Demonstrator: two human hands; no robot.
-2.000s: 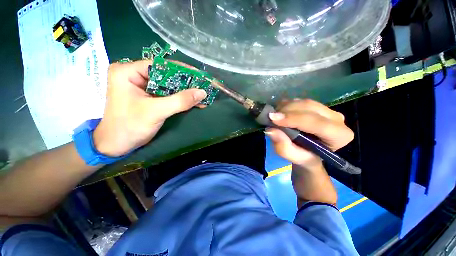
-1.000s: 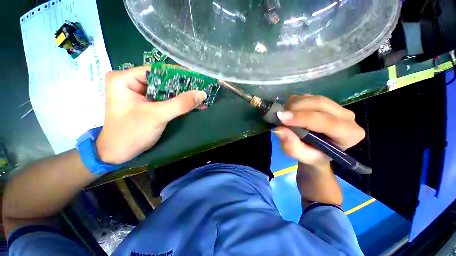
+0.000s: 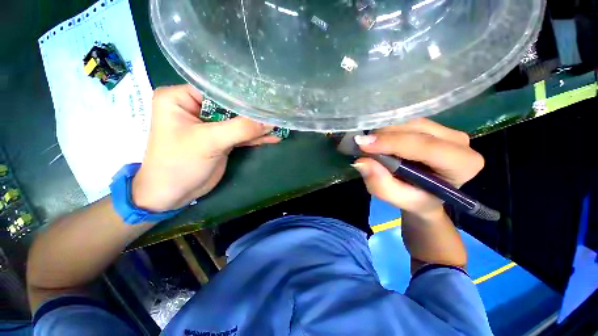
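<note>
My left hand (image 3: 187, 147) holds a green circuit board (image 3: 215, 111) at its near edge, thumb on top. Only parts of the board show beside my fingers; the rest lies under the rim of the clear plastic hood (image 3: 347, 111). My right hand (image 3: 419, 161) holds the soldering iron (image 3: 436, 188) by its black handle, to the right of the board. The iron's metal barrel and tip are hidden by the hood's rim, so I cannot tell whether the tip touches the board. A thin line of solder wire (image 3: 249, 39) shows through the hood.
A white printed paper (image 3: 92, 131) lies at the left with a black-and-yellow component unit (image 3: 105, 65) on it. Boards with yellow parts (image 3: 16, 213) show at the far left edge. Dark equipment stands at the upper right. The mat's front edge runs before my body.
The hood covers more of the board and iron than before. The paper and both hands appear shifted slightly right in view. Both hands keep their holds; the iron's barrel has gone out of sight.
</note>
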